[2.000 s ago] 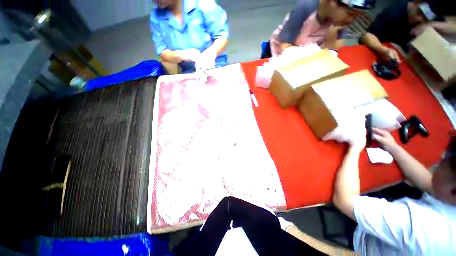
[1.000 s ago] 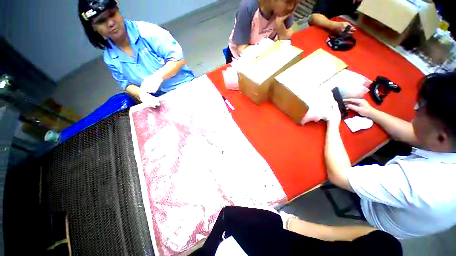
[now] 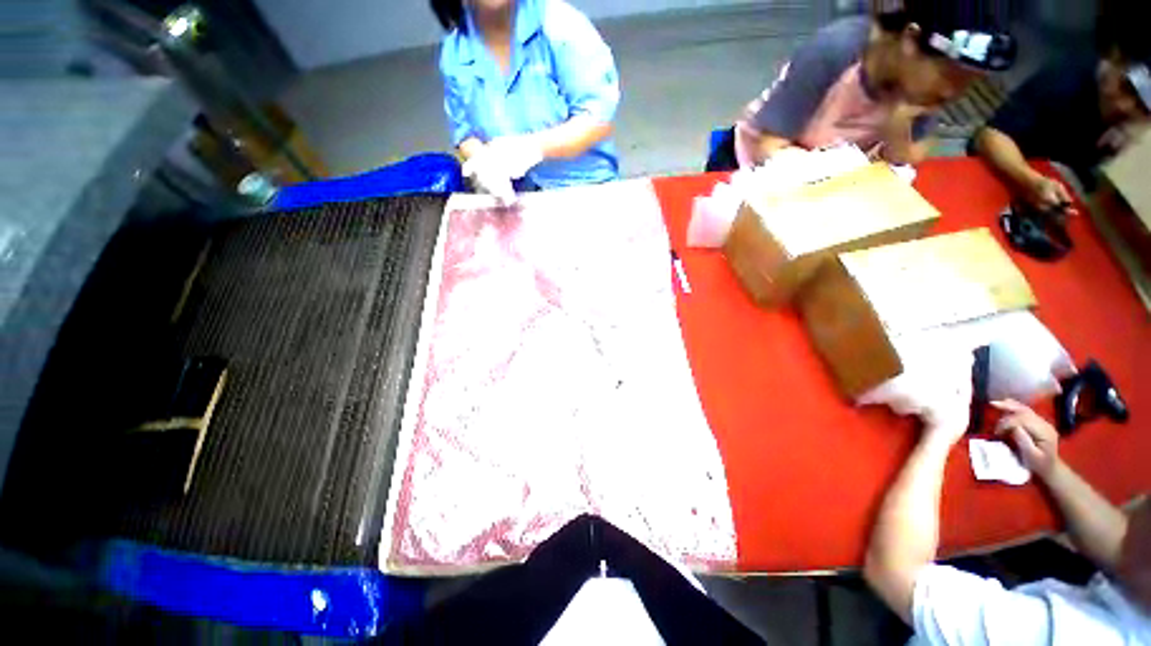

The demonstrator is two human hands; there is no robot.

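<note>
Neither of my hands shows; only my dark clothing is at the bottom centre. The padded pinkish-white surface [image 3: 555,391] lies in front of me with no parts on it. Left of it is the dark mesh conveyor belt [image 3: 303,366]. Dark parts [image 3: 174,461] with tan carrier edges [image 3: 205,429] lie on the belt's far left, too dim to tell singly.
Blue covers [image 3: 253,591] edge the belt. Two cartons [image 3: 839,221] [image 3: 928,297] with whitish liners stand on the red table [image 3: 783,442]. A pen-like stick [image 3: 680,271] lies by the pad. A white-gloved coworker [image 3: 537,114] stands opposite. Others sit around the table; one holds a black part [image 3: 979,385].
The view has swung left and back right. The dark parts on the belt sit slightly nearer the pad. My forearm no longer shows. The opposite coworker's gloved hands have come together.
</note>
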